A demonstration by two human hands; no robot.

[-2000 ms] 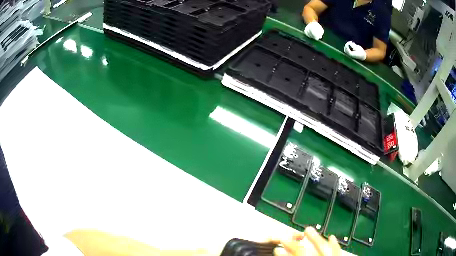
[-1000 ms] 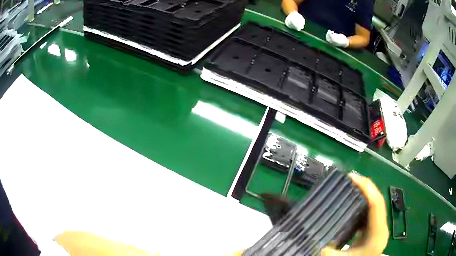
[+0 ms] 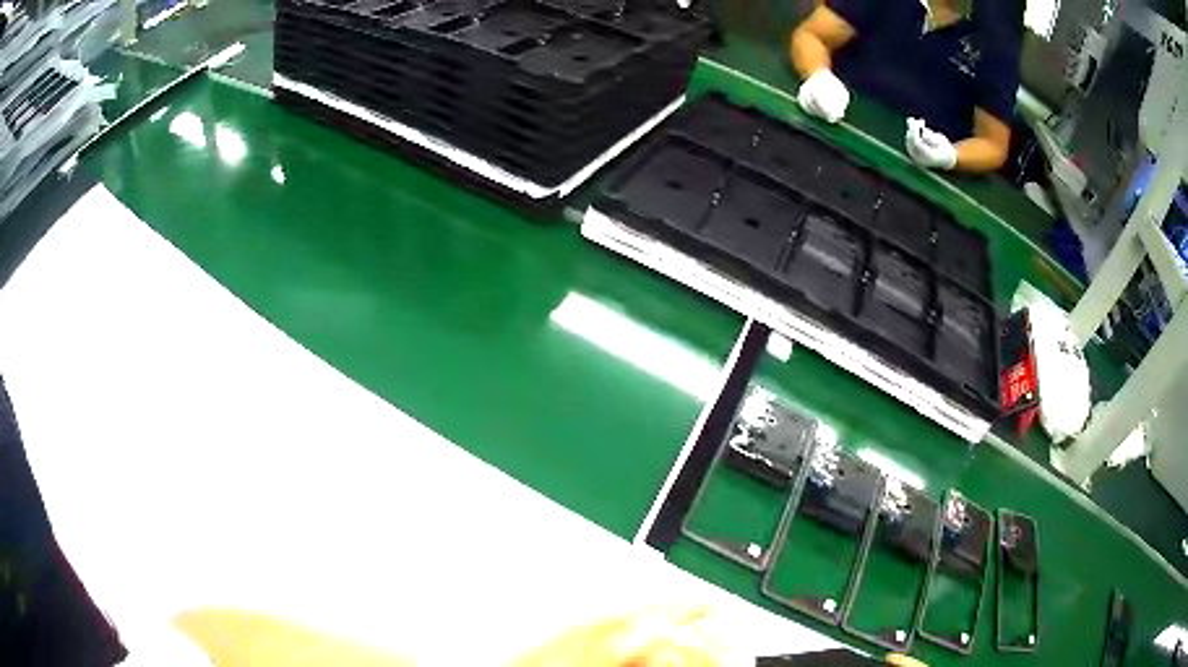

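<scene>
Several thin black phone middle frames (image 3: 744, 440) lie flat in a slanting row on the green surface, each with a small white square at its lower end. Their upper ends are dark and shiny. My left hand (image 3: 619, 640) is blurred and cut off by the bottom edge, with its forearm to the left over the white surface. A dark object (image 3: 814, 659), mostly out of the picture, shows just right of it. A fingertip of my right hand (image 3: 902, 661) shows at the bottom edge, right of the dark object. What either hand holds is hidden.
A black blister tray (image 3: 808, 228) lies behind the frames, left of a red and white packet (image 3: 1020, 381). A tall stack of black trays (image 3: 482, 111) stands at back left. A black divider strip (image 3: 704, 456) crosses the green surface. A white-gloved person (image 3: 977, 72) is opposite.
The ribbed stack of frames that was raised over the row has dropped out of sight, with my hands now at the bottom edge. The row is uncovered, with another frame at its right end.
</scene>
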